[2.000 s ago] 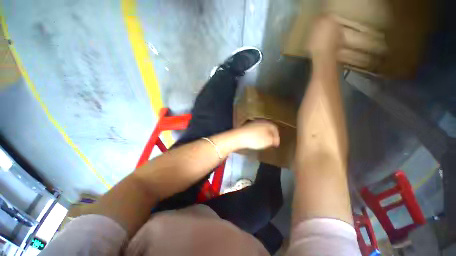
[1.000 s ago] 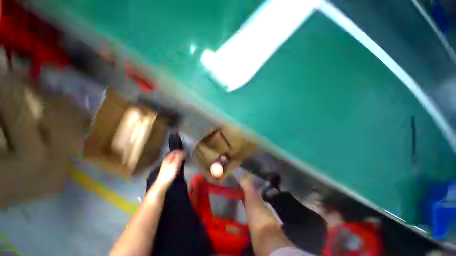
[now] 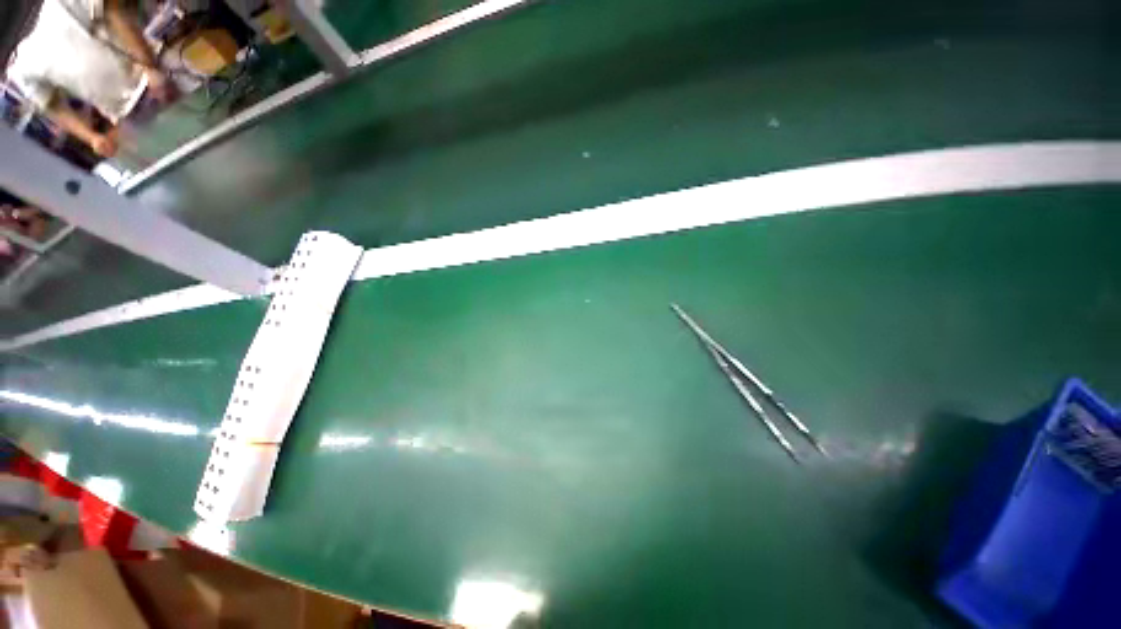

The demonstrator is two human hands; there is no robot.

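Neither of my hands is in view. A long white perforated strip (image 3: 277,381) with rows of dark holes along its left side lies slanted on the green bench (image 3: 516,369), its upper end over the white stripe. A thin orange-red line crosses its lower part. Thin metallic tweezers (image 3: 744,381) lie right of the middle, their two tips spread toward the lower right.
A blue bin (image 3: 1045,522) stands at the lower right with small dark and silvery items inside. A metal post (image 3: 135,221) and frame stand at the upper left. Beyond them is a person in white (image 3: 80,62). Brown cartons (image 3: 80,596) and red plastic show below the bench edge.
The view has swung up from the floor and lap to the bench top. Both hands and arms have left the picture. The tweezers and the blue bin now show clearly.
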